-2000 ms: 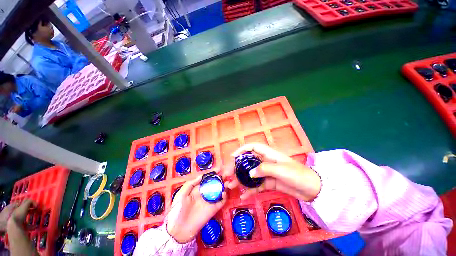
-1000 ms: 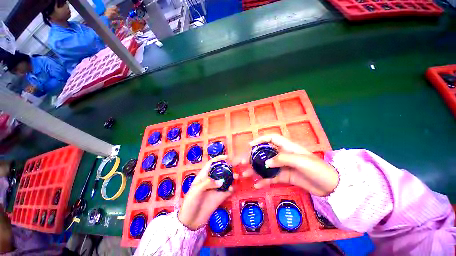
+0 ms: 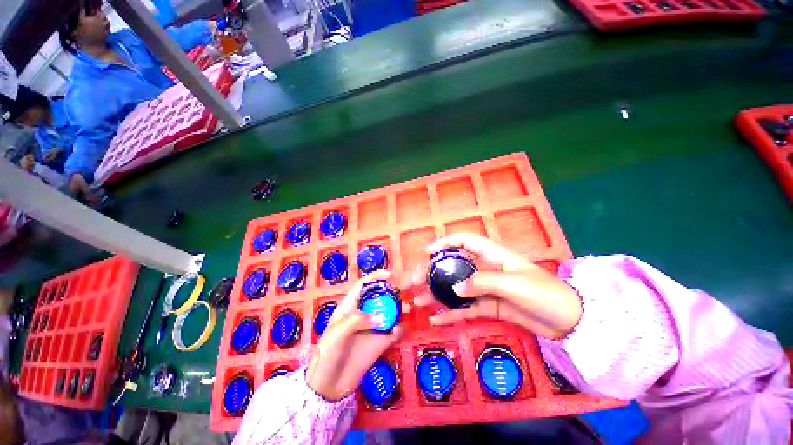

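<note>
My left hand (image 3: 341,348) holds a round watch unit (image 3: 380,309) with a lit light-blue display, its thumb on the glass. My right hand (image 3: 513,291) holds a second watch unit (image 3: 450,276), dark with no lit picture, its thumb at the lower right edge. Both are held above the red-orange foam tray (image 3: 500,242), a short gap apart. Watch units with blue displays sit in the tray's left columns and front row, one of them (image 3: 500,371) near the front right. Several back-right pockets are empty. My hands hide some middle pockets.
Tape rolls (image 3: 193,326) and a neighbour's red tray (image 3: 78,335) lie at left. Loose dark units (image 3: 263,188) lie beyond the tray. A pale metal bar (image 3: 96,224) crosses at left. Another red tray (image 3: 765,130) is at right. People in blue (image 3: 113,78) stand across the bench.
The left unit's display has gone from dark to lit light blue since a second ago. The right unit's face now shows plain dark. Both hands stay in nearly the same place.
</note>
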